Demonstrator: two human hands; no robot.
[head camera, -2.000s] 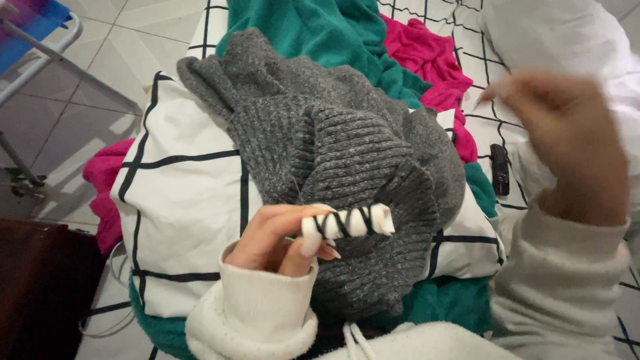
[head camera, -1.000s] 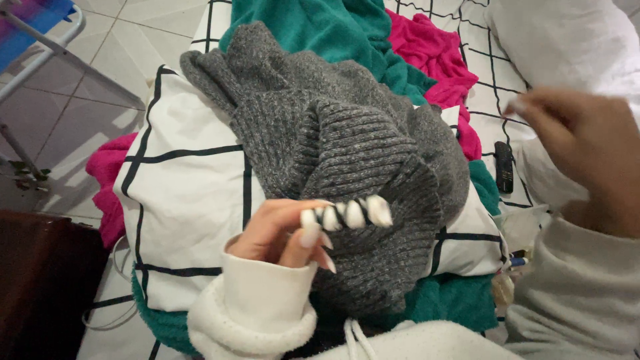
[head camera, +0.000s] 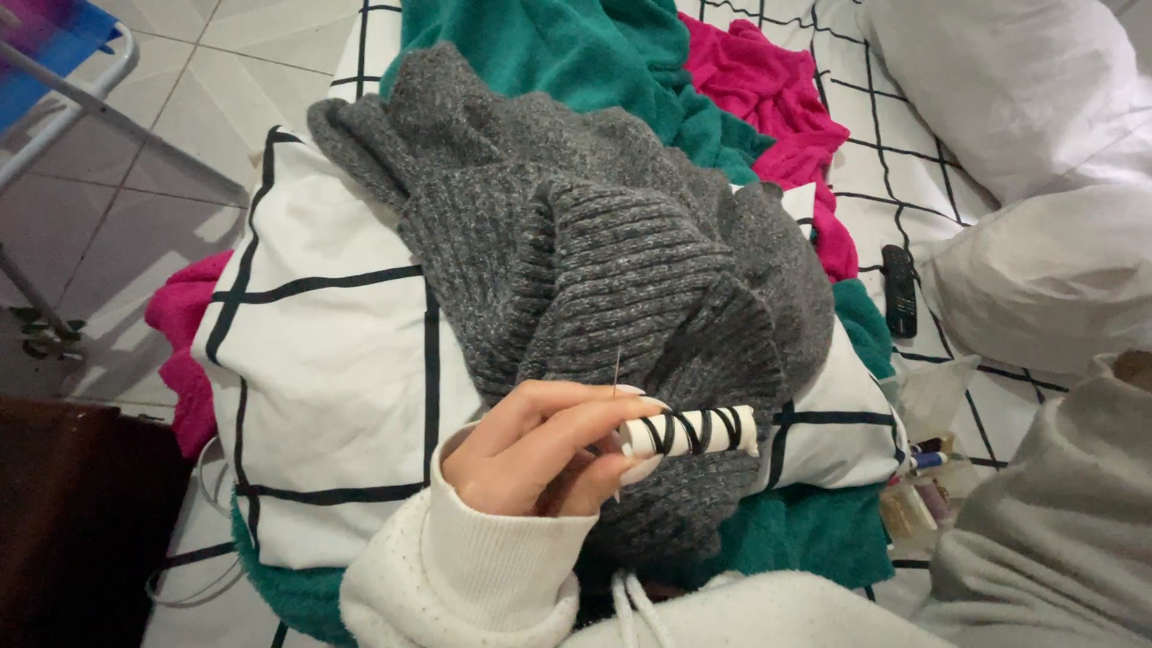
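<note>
My left hand (head camera: 549, 445) pinches a small white roll (head camera: 691, 432) wound with black thread, held level above a grey ribbed knit sweater (head camera: 630, 261). A thin needle (head camera: 616, 371) stands upright from between the same fingers. The sweater lies bunched on a white pillow (head camera: 324, 360) with black grid lines. Of my right arm only the sleeve (head camera: 1026, 513) shows at the lower right; the hand itself is outside the picture.
Green fabric (head camera: 540, 72) and pink fabric (head camera: 765, 90) lie behind the sweater. To the right are a black remote control (head camera: 899, 290), white bedding (head camera: 1035, 261) and a clear container (head camera: 936, 486) with thread spools. A metal-framed chair (head camera: 99, 99) and a dark brown object (head camera: 81, 522) are at the left.
My right hand, raised at the right in both earlier frames, has left the view. The clear container with spools now shows more fully. My left hand still holds the roll.
</note>
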